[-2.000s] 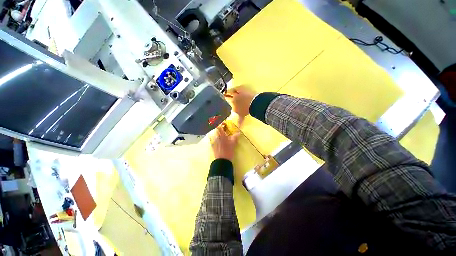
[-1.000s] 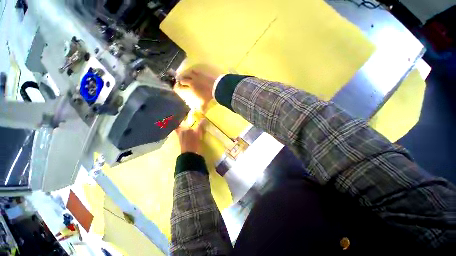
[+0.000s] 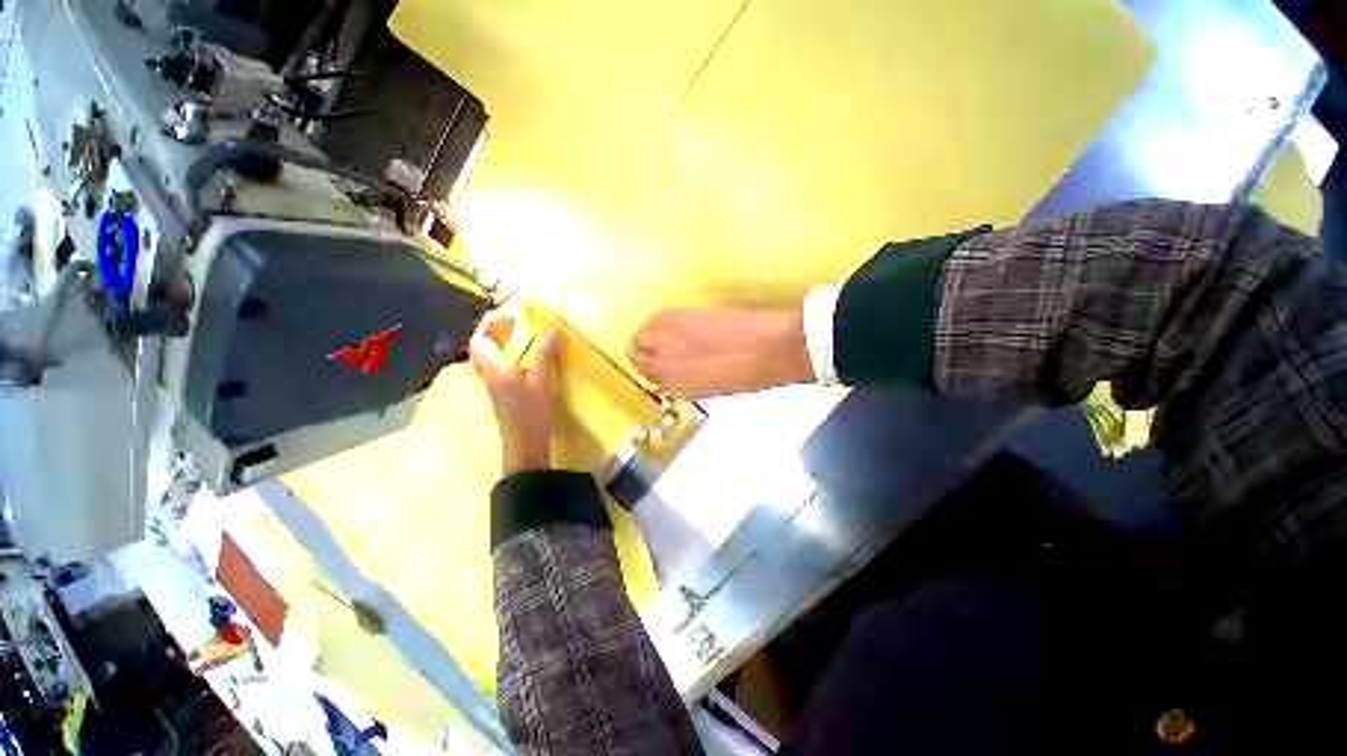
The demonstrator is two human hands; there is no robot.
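Observation:
A large yellow fabric panel [image 3: 827, 141] lies over the metal bed, with a straight line on its upper part. More yellow fabric [image 3: 399, 510] lies below the machine head. A narrow amber jig [image 3: 657, 436] with a slot runs from the needle area toward me. My left hand [image 3: 517, 377] is at the jig's upper end beside the head's tip, its fingertips pinching a narrow yellow strip. My right hand [image 3: 717, 352] lies on the yellow fabric right of the jig, fingers curled and bent down; whether it holds fabric is unclear.
The dark grey machine head [image 3: 333, 332] with a red logo stands at the left. The bare metal bed [image 3: 783, 510] shows at the front. A brown-red card [image 3: 251, 588] and small items lie on the white table at the lower left.
My right hand has moved from beside the needle area toward me, to the right of the jig. My left hand stays near the head's tip. The view has shifted closer to the head.

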